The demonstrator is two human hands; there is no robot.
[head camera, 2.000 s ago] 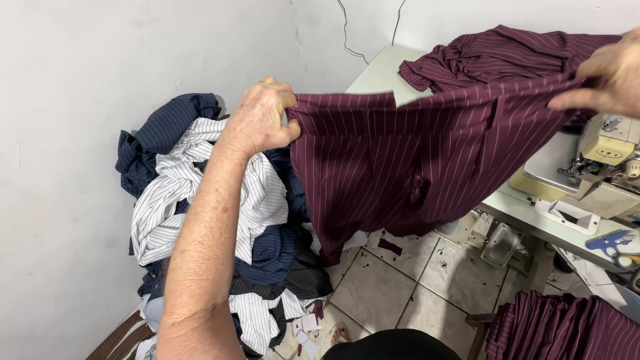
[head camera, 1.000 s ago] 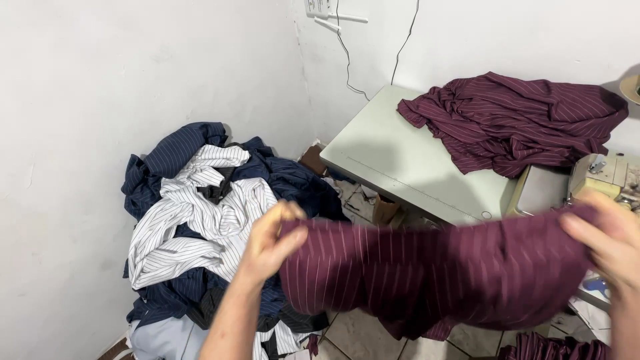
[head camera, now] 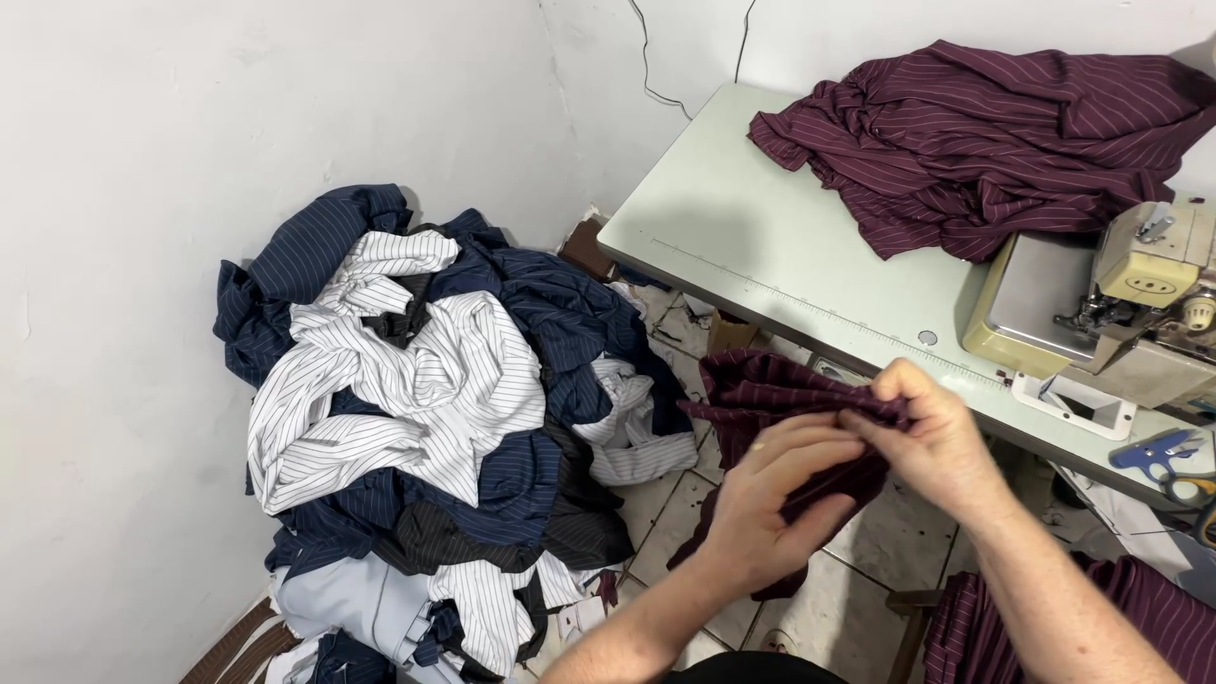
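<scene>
A maroon pinstriped cloth piece (head camera: 760, 380) hangs gathered in front of me, beside the near edge of the sewing table. My right hand (head camera: 921, 437) pinches its bunched edge between thumb and fingers. Against the same cloth lies my left hand (head camera: 784, 499), with its thumb apart from the fingers; whether it grips any fabric is hard to tell. Part of the cloth is hidden behind my hands. A larger crumpled heap of the same maroon fabric (head camera: 988, 142) rests on the table's far side.
The pale green sewing table (head camera: 703, 209) carries an overlock sewing machine (head camera: 1149, 275). Blue-handled thread snips (head camera: 1159, 451) lie at its right edge. A pile of white, navy and black striped garments (head camera: 408, 380) stands by the wall. More maroon fabric (head camera: 1130, 608) sits lower right.
The maroon piece was stretched wide between my hands; now it is gathered and my hands are close together. The heap on the table remains there.
</scene>
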